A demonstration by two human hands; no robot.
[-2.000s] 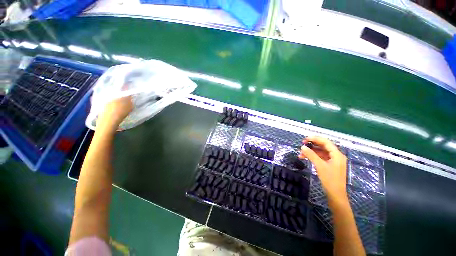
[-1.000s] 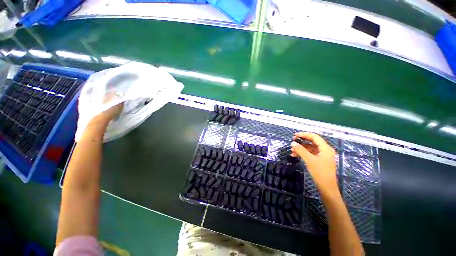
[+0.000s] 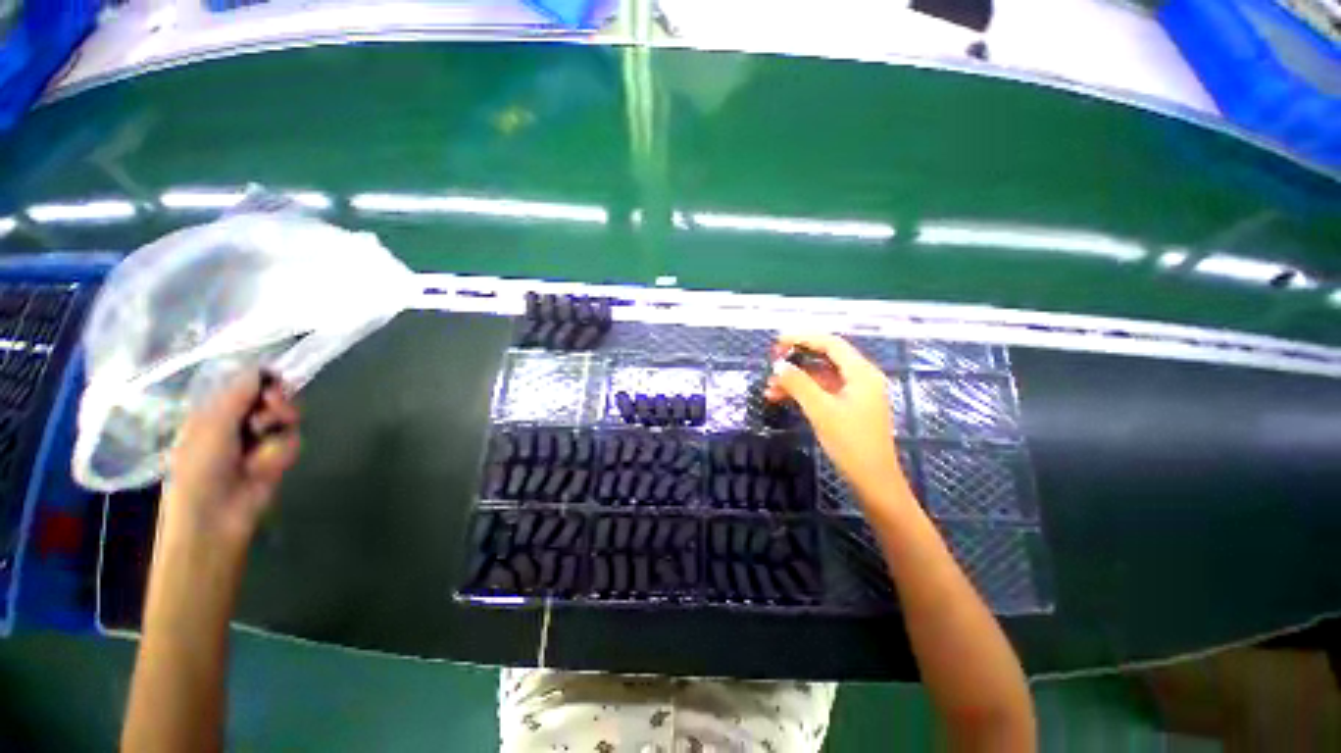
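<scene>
A clear tray (image 3: 971, 508) with a grid of pockets lies on the dark work surface. Slanted black pieces (image 3: 649, 471) fill several of its left and middle pockets. A short row of black pieces (image 3: 568, 319) stands at its upper left corner. My left hand (image 3: 235, 449) is just in front of the whitish plastic bag (image 3: 243, 287), its fingers closed on a small black part (image 3: 265, 408). My right hand (image 3: 834, 394) is over an upper pocket of the tray, its fingertips pinching a small dark part (image 3: 803, 358), partly hidden by the fingers.
A wide green conveyor belt (image 3: 765, 140) runs beyond the white rail (image 3: 1177, 358). A blue crate (image 3: 66, 383) with a filled black tray is at the far left. A dark slab with a pale edge (image 3: 125, 559) lies below the bag. Blue crates and a dark rectangle (image 3: 953, 13) are across the belt.
My left hand has come out of the bag with a small black part in its fingers. My right hand still holds its part over the tray. The whole view has turned and shifted.
</scene>
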